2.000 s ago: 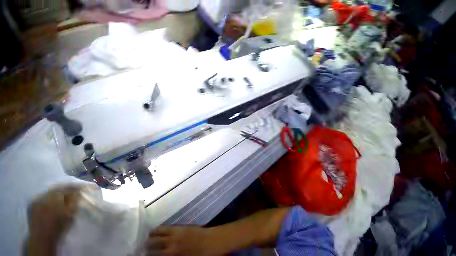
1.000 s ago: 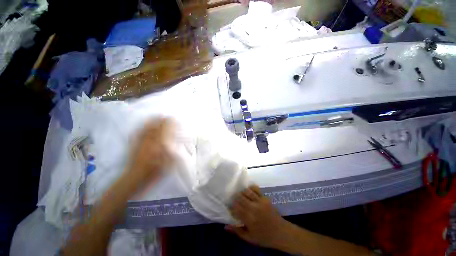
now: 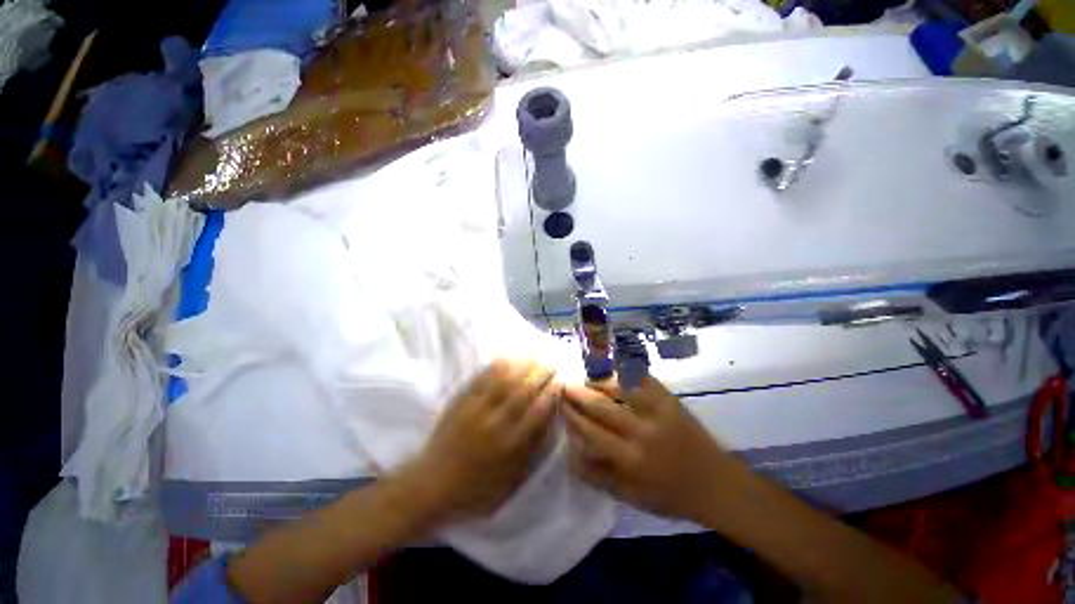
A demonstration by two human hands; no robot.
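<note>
A large soft white garment piece [image 3: 354,342] spreads over the table's left half and hangs over its front edge. My left hand [image 3: 493,434] and my right hand [image 3: 642,442] meet at the cloth just in front of the needle area of the white sewing machine [image 3: 684,212]. Both hold the cloth's edge with their fingertips close together. The chrome take-up lever guard [image 3: 594,336] stands right above my right fingertips. The needle tip and presser foot are hidden or too small to tell. A layered stack of white cut parts [image 3: 124,354] lies at the left table edge.
Dark red thread snips [image 3: 950,375] lie right of the needle, and red-handled scissors [image 3: 1047,419] at the far right edge. A shiny brown board [image 3: 354,106] and blue-grey cloth [image 3: 130,148] lie at the back left. A red bag [image 3: 943,549] is below the front edge.
My left hand has moved right from over the cloth, and my right hand up from the front edge; they now meet by the needle. The cloth has come with them. The view has shifted.
</note>
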